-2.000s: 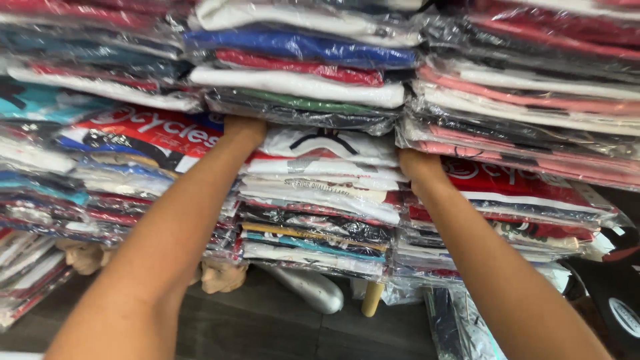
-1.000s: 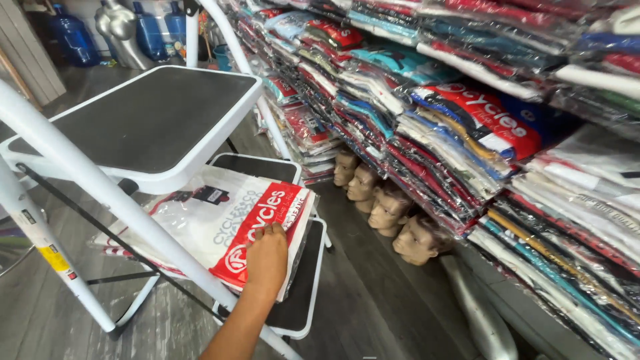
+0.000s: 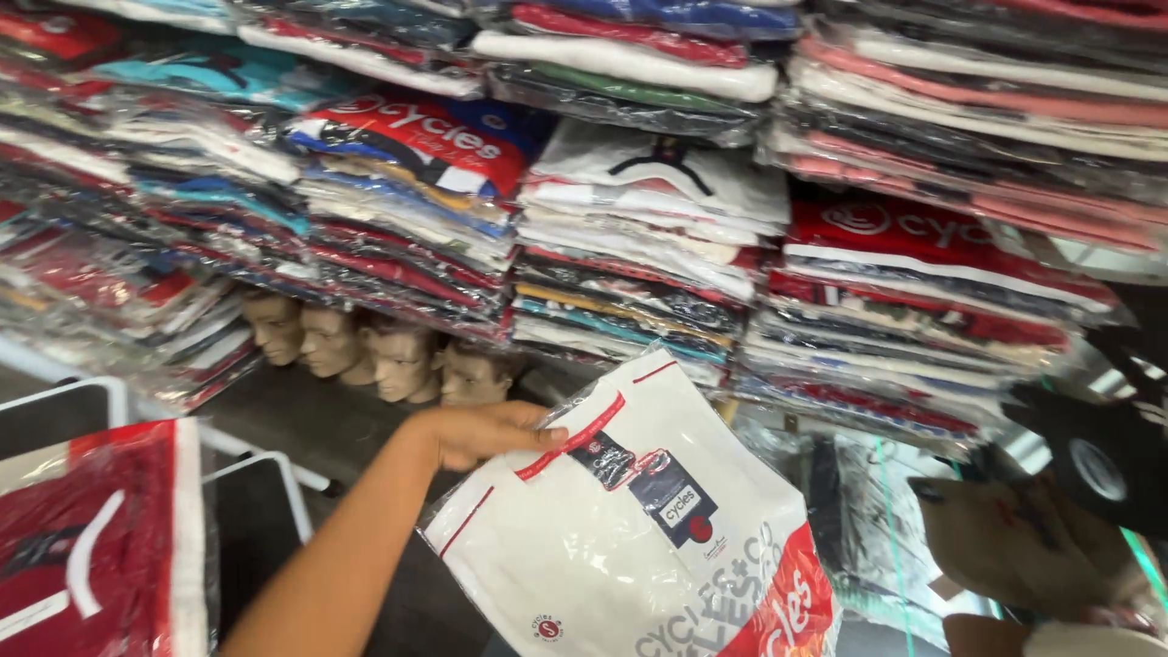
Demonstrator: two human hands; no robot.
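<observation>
My left hand (image 3: 488, 433) reaches in from the lower left and grips the collar edge of a folded white garment in a clear plastic bag (image 3: 584, 547). The bag hangs tilted at the lower middle, with a dark tag near the collar and a red printed band at its bottom right. My right hand is not in view. Behind the bag rise stacks of bagged folded garments, the nearest topped by a white one with a dark neckline (image 3: 662, 169). A dark red bagged garment (image 3: 100, 547) lies at the lower left.
White-framed step ladder parts (image 3: 297, 502) show at the lower left. Several mannequin heads (image 3: 401, 360) stand in a row under the garment stacks. Another stack topped with red (image 3: 876, 224) is right of the middle. Dark and brown caps (image 3: 1013, 538) are at the far right, near glass edges.
Both hands were at the stacks two seconds ago. One second ago a hand was on a white bagged garment on the ladder step; now a white one is held up before the stacks. The view has swung right.
</observation>
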